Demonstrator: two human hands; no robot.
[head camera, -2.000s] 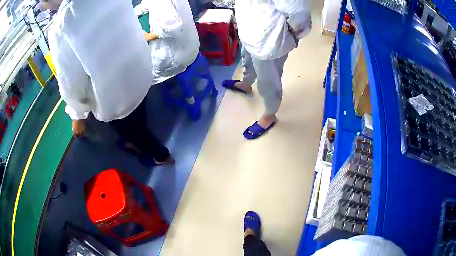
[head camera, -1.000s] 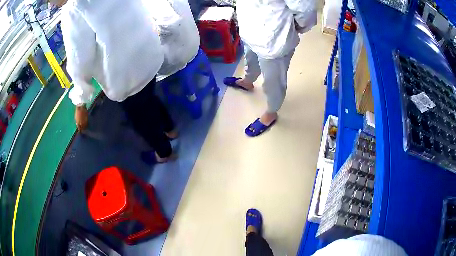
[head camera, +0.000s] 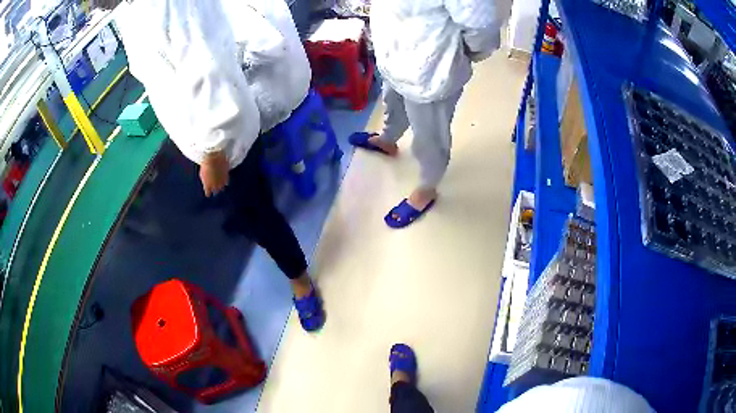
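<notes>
Neither of my hands is in view. A white sleeve or shoulder shows at the bottom edge, right of centre, with no hand visible. Nearest in front of me, a stack of grey pocketed trays sits on a lower shelf of the blue rack. A dark pocketed tray with a white label lies on the rack's upper surface at the right. A foot in a blue slipper is on the cream floor at the bottom centre.
A red stool stands lower left. A green conveyor curves along the left, with a green box on it. A person in white steps onto the aisle; others are by a blue stool and in the aisle.
The person in white at the left has moved right, and one foot in a blue slipper now rests on the cream floor. The green box on the conveyor has come into sight. The view has shifted slightly.
</notes>
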